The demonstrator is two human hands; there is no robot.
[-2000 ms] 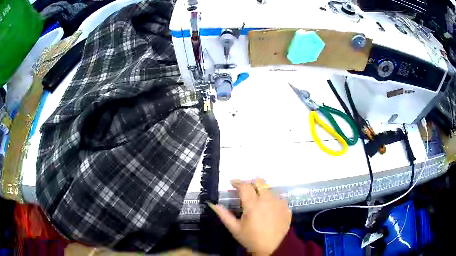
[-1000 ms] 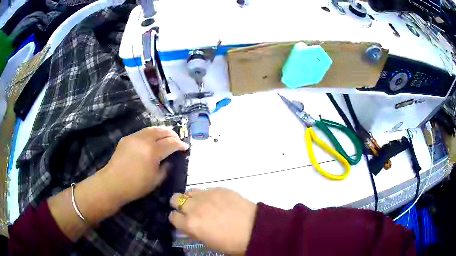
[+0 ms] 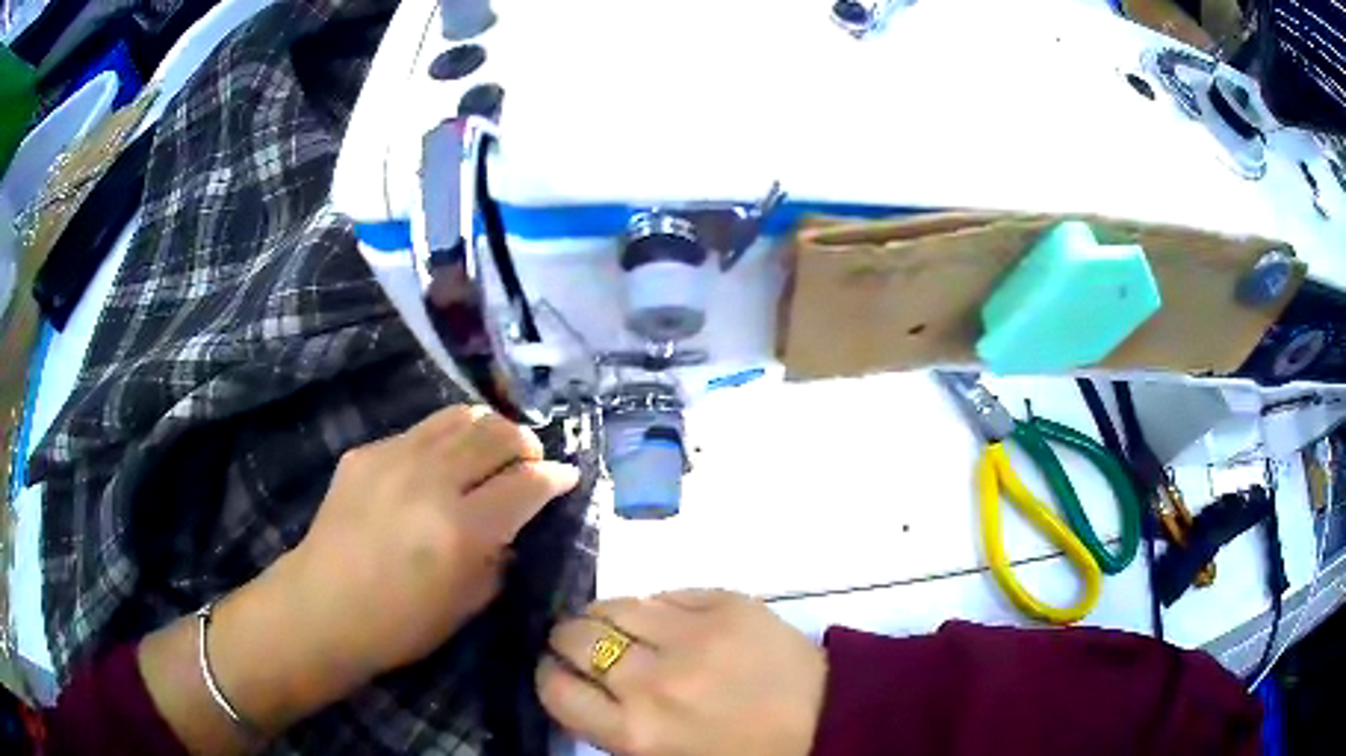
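Note:
The plaid fabric lies left of and under the white sewing machine head. My left hand pinches the fabric edge close to the presser foot, thumb and fingertips together. My right hand, with a gold ring, holds the edge nearer to me, its fingers curled at the fabric. The black binding runs along the edge between my hands, partly hidden by them. The needle point is too small to make out. A grey-blue cylinder stands right beside the presser foot.
Scissors with yellow and green handles lie on the table right of the needle. Small tools and a black strip lie further right. A cardboard piece with a mint-green block is on the machine arm.
My hands came onto the fabric edge from two seconds ago, when only the right was clearly seen. Since one second ago the view has moved closer to the machine; both hands remain on the edge.

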